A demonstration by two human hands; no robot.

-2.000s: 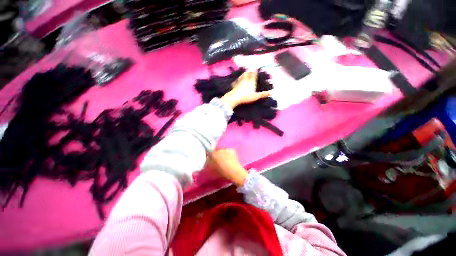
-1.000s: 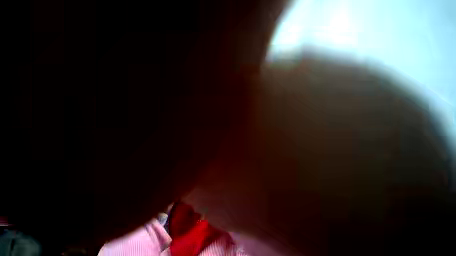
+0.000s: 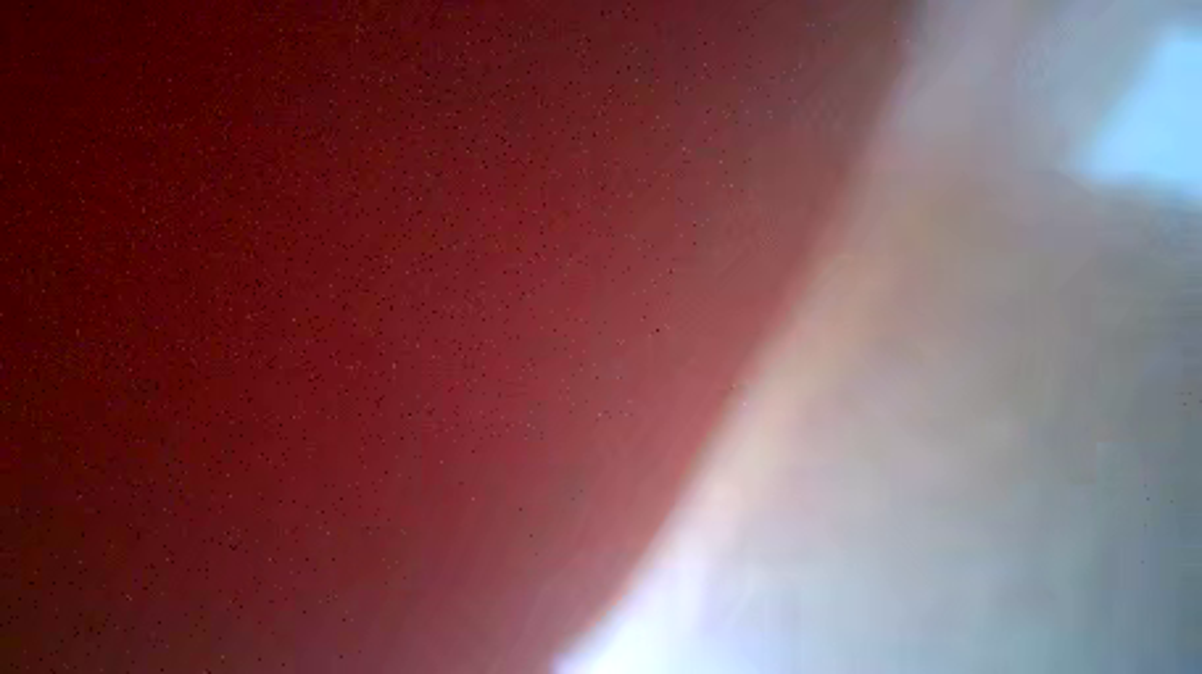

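A blurred dark red surface (image 3: 396,329) lies very close to the lens and covers the left and middle of the view. It may be skin or cloth; I cannot tell which. Its soft edge slants from top right of centre to the bottom centre. Neither my left hand nor my right hand can be made out. No straps, tools or table show.
To the right of the red surface is a pale beige and greyish blur (image 3: 949,435). A light blue bright patch (image 3: 1160,119) sits at the upper right. None of it can be identified.
Two seconds ago my hands, the black straps and the pink table showed. Then a dark shape covered most of the view; now a red blur does, and the clothing at the bottom is gone.
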